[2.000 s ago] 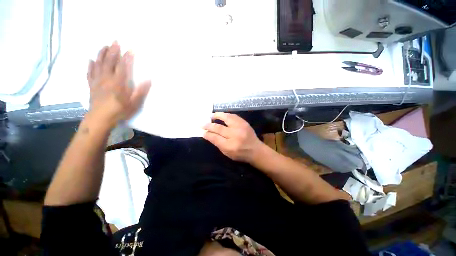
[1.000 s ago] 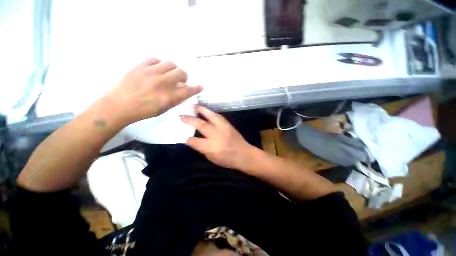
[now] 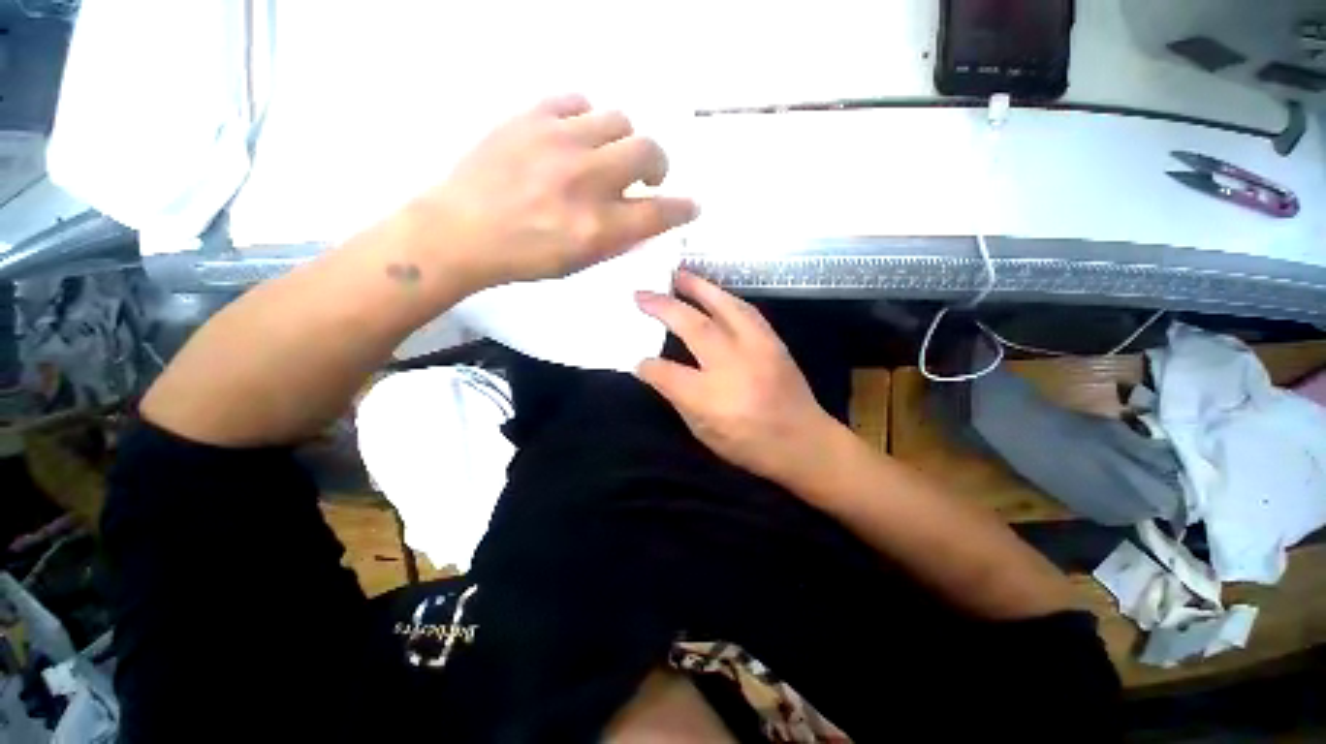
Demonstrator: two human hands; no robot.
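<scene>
A white garment panel (image 3: 575, 313) lies over the front edge of the white table and hangs a little toward the lap. It is blown out, so its far outline cannot be told from the table. My left hand (image 3: 575, 189) is on top of the panel, fingers bent, thumb and fingertips at its right edge. My right hand (image 3: 727, 364) is just below, its fingertips on the same right edge at the table's front. The fingers of both hands hold the edge between them; any fold there is hidden.
A phone (image 3: 1003, 44) with a white cable (image 3: 986, 262) lies at the back. Thread snips (image 3: 1233, 185) lie right. A ruled scale (image 3: 873, 273) runs along the table edge. White pieces are stacked left (image 3: 153, 116) and by the lap (image 3: 434, 451). Fabric scraps (image 3: 1236, 451) lie below right.
My left hand has moved from lying flat on the panel's left part to its right edge, beside my right hand. The view has shifted left, so the table things appear farther right.
</scene>
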